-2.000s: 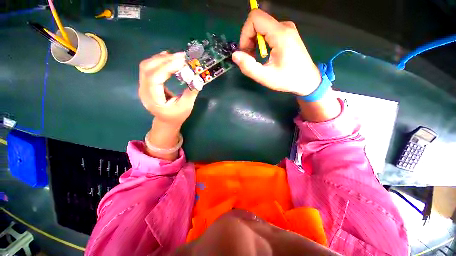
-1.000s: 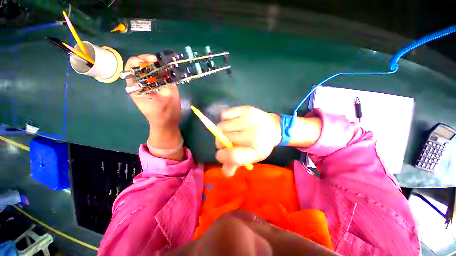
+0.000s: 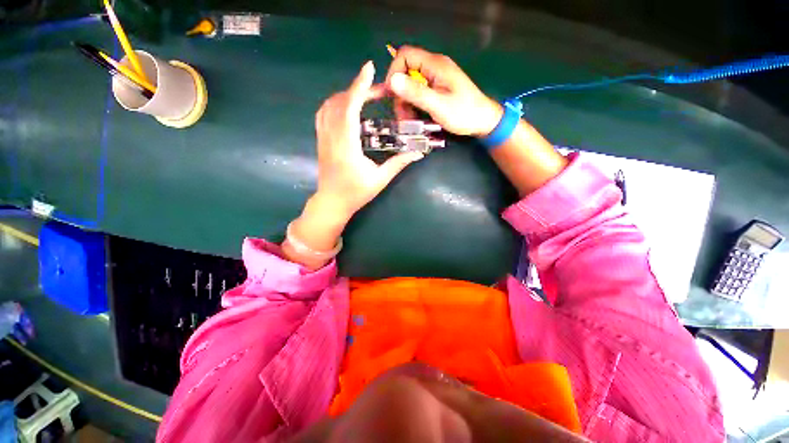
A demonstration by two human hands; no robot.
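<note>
The circuit boards point(image 3: 403, 136) are seen end-on as two close parallel layers, with silvery connector blocks facing me, above the green mat. My left hand point(image 3: 350, 151) holds them, with its thumb below and its fingers at the left and top. My right hand point(image 3: 443, 91) is just above the boards, its fingers curled round the yellow pencil-like tool point(image 3: 417, 77). Its fingertips are close to the boards' upper side; whether they touch is unclear. A blue strap point(image 3: 504, 124) is on my right wrist.
The pen cup point(image 3: 164, 88) stands at the far left, near a small orange-tipped item point(image 3: 202, 28). White paper point(image 3: 666, 203) with a dark pen and a calculator point(image 3: 746, 260) lie at the right. A black tray point(image 3: 160, 303) and a blue stool point(image 3: 73, 267) are at the lower left.
The boards have moved right and turned from side-on to end-on. My right hand has moved up from below the boards to just above them, still with the yellow tool.
</note>
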